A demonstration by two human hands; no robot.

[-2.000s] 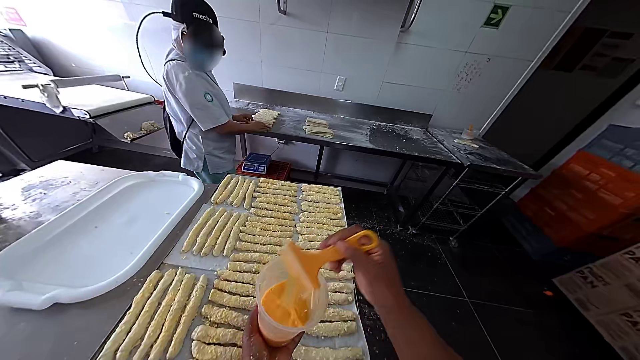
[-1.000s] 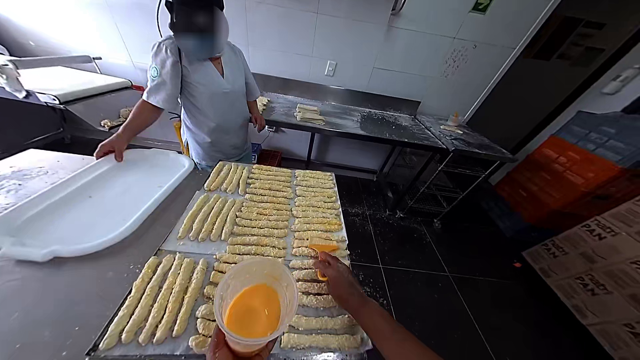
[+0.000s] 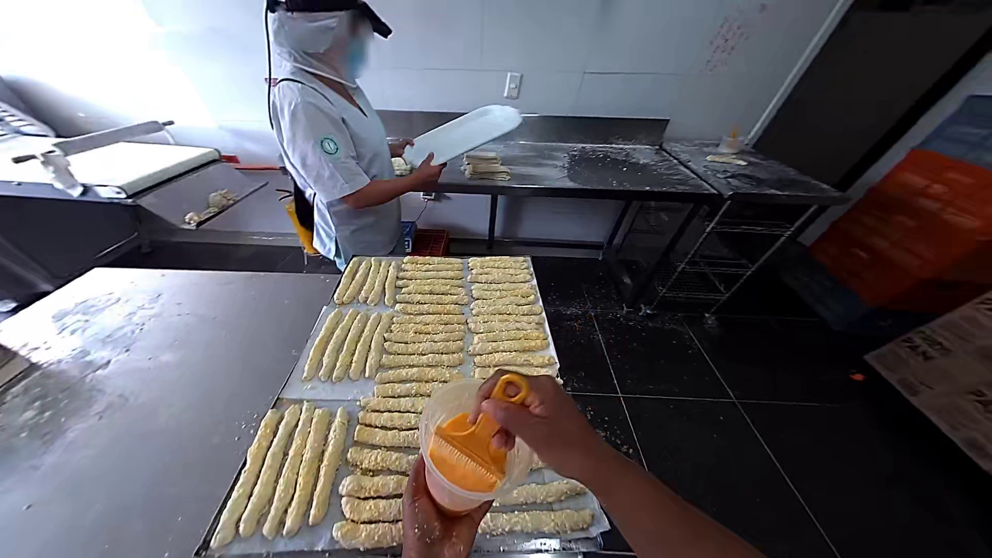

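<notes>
My left hand (image 3: 442,523) holds a translucent plastic tub (image 3: 443,403) from below, over the near part of the trays. An orange liquid lies inside it. My right hand (image 3: 542,418) grips an orange pastry brush (image 3: 473,442) by its handle, with the bristles down in the tub. Beneath and beyond are paper-lined trays (image 3: 314,391) filled with rows of crumb-coated dough sticks (image 3: 426,360). Sticks at the left lie lengthwise, the others crosswise. The tub and my hands hide some of the near sticks.
A co-worker (image 3: 333,155) stands beyond the trays, holding a white plastic tray (image 3: 465,136). Left is a steel table (image 3: 178,333), with a dough sheeter (image 3: 116,167) behind. A steel counter (image 3: 542,182) holds folded dough (image 3: 486,166). Stacked orange crates (image 3: 914,225) and cardboard boxes (image 3: 942,372) stand right.
The large white tray has left the steel table and is in the co-worker's hands by the back counter. My right hand has moved the brush from over the dough sticks into the tub.
</notes>
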